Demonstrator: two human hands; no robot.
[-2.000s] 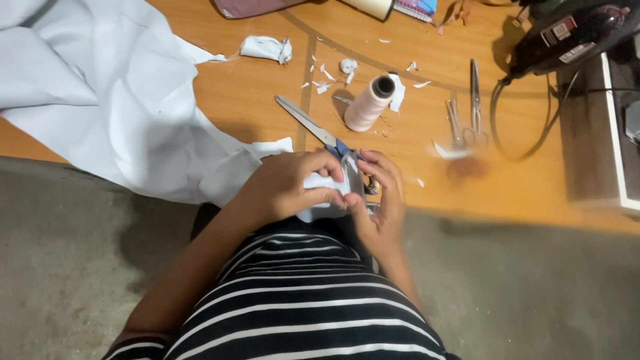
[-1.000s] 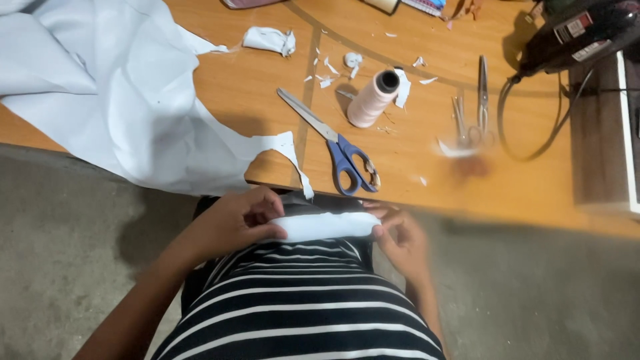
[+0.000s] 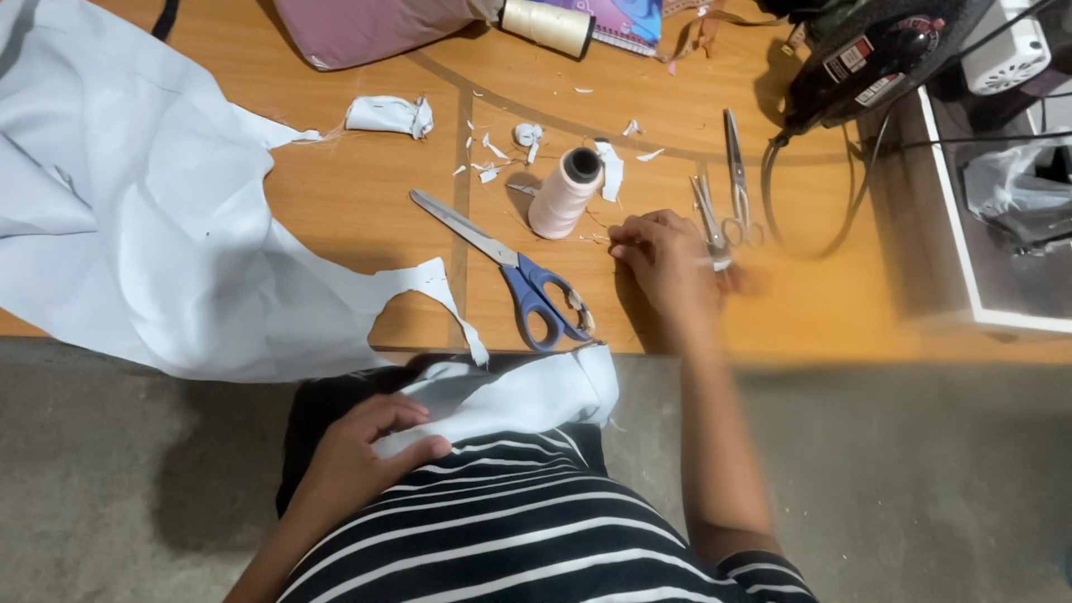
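My left hand (image 3: 381, 440) holds the left end of a folded strip of white fabric (image 3: 519, 398) across my lap, below the table edge. Over the table, my right hand (image 3: 666, 260) has its fingertips bunched near loose thread; whether they grip any of it is unclear. Just left of that hand stands a cone of pale pink thread (image 3: 557, 201). Blue-handled scissors (image 3: 536, 293) lie between the cone and the table edge. Small metal scissors (image 3: 712, 218) and a longer metal pair (image 3: 737, 167) lie to the right of my right hand.
A large white cloth (image 3: 167, 218) covers the table's left side and hangs over its edge. Fabric scraps (image 3: 494, 151) lie mid-table, with a rolled white piece (image 3: 389, 115) nearby. A cream thread cone (image 3: 548, 25) lies at the back. A dark corded appliance (image 3: 888, 59) occupies the right.
My right hand has left the white strip and moved up and right onto the table. The strip was stretched between both hands a second ago; my left hand still holds it.
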